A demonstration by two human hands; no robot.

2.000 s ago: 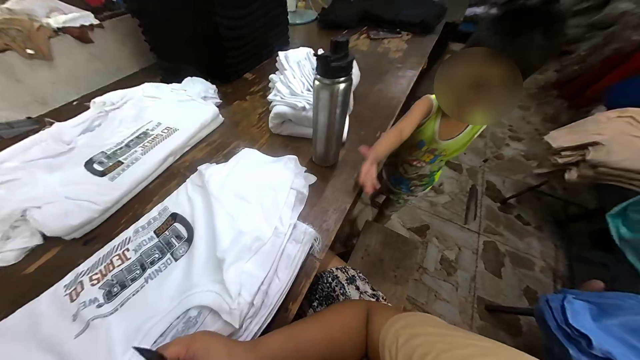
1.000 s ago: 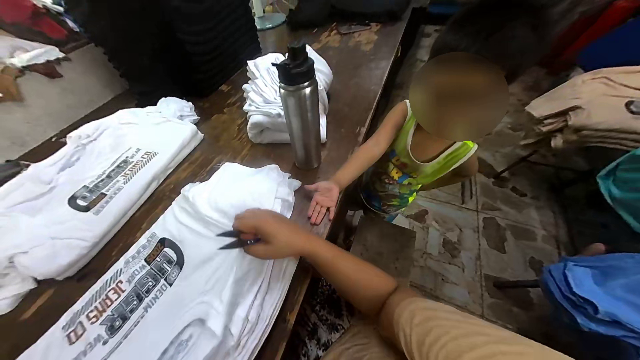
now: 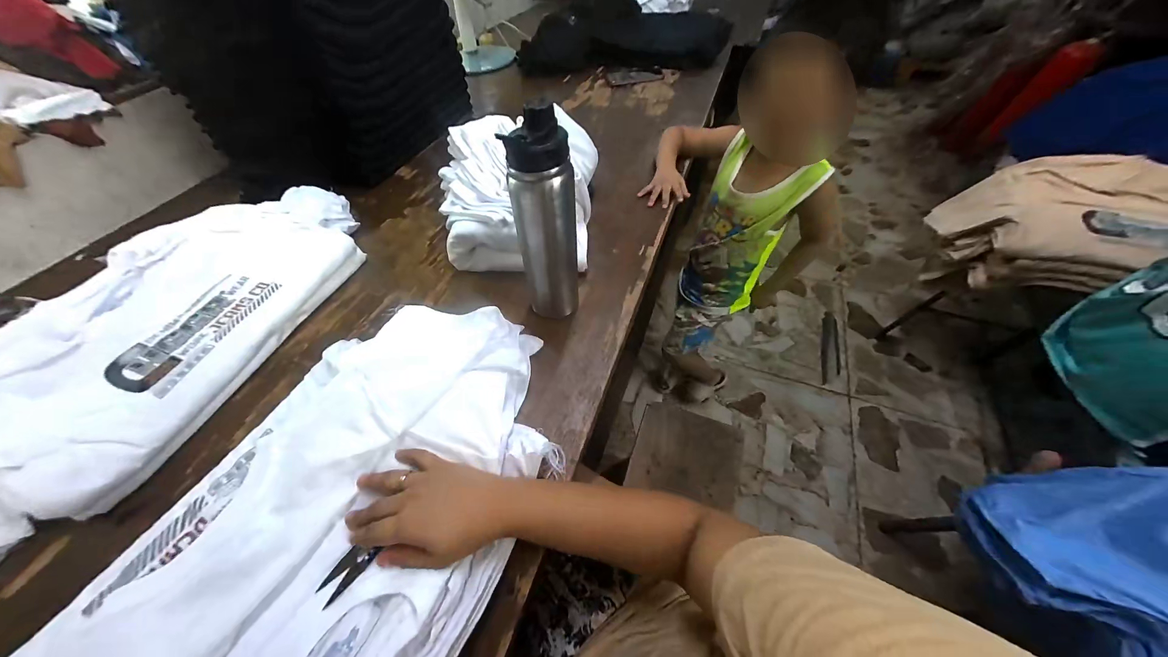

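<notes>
My right hand (image 3: pixel 429 511), with a ring on one finger, lies palm down on a stack of white printed T-shirts (image 3: pixel 429 365) at the table's edge. Small dark thread snips (image 3: pixel 349 570) are held under it, their pointed blades showing beside the thumb and spread apart. The top shirt is rumpled, its print partly folded over. Another pile of white printed shirts (image 3: pixel 228 319) lies to the left. Beyond my hand, a steel bottle with a black lid (image 3: pixel 547 237) stands upright in front of folded white garments (image 3: pixel 474 182). My left hand is not in view.
A child (image 3: pixel 753 219) stands at the right side of the wooden table (image 3: pixel 584 365), one hand on its edge. Tall black garment stacks (image 3: pixel 383 91) stand at the back left. A wooden bench (image 3: pixel 684 452) is below the edge. Beige shirts (image 3: pixel 1049 214) and blue cloth (image 3: pixel 1077 547) are at right.
My right hand has come down flat on the shirts, with the snips now under it. The child's hand has moved from beside the near shirts back to the table edge beyond the bottle.
</notes>
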